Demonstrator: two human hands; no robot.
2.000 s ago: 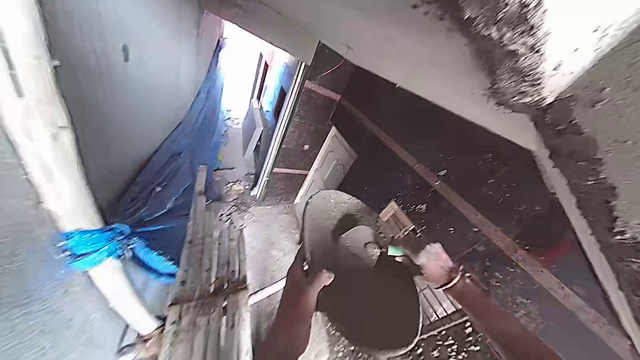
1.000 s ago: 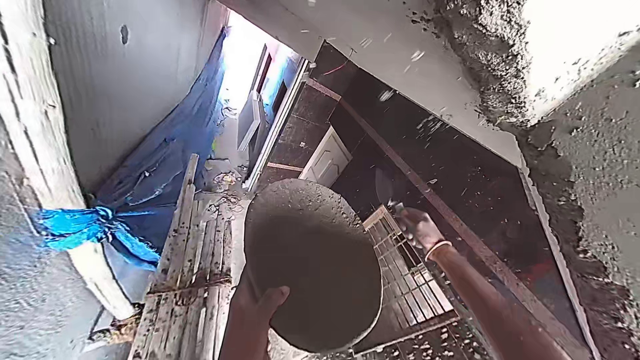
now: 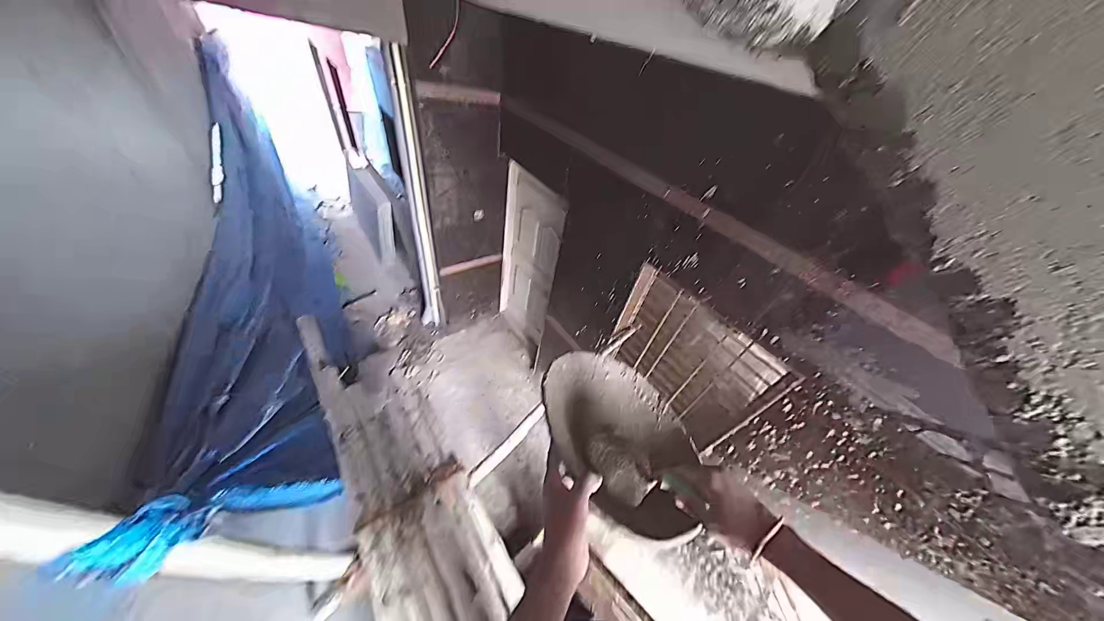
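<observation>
My left hand (image 3: 569, 496) grips the near left rim of a round, shallow pan (image 3: 580, 388), its thumb over the edge. A lump of wet grey mortar (image 3: 617, 461) lies in the pan. At the pan's right side is my right hand (image 3: 729, 509), blurred, with a band on the wrist. Its fingers are closed around something at the pan's edge, most likely the handle of a trowel, whose blade I cannot make out here.
Wooden planks (image 3: 414, 500) run below at the left, beside a blue tarpaulin (image 3: 259, 345) and a pole tied with blue cord (image 3: 155, 535). A slatted wooden frame (image 3: 707, 345) and a white door (image 3: 532, 246) stand beyond. Rough plastered wall (image 3: 1018, 172) rises at the right.
My right hand has come from out beyond the pan, where it held a trowel, back to the pan's right side. A lump of mortar now shows in the pan. The view has swung.
</observation>
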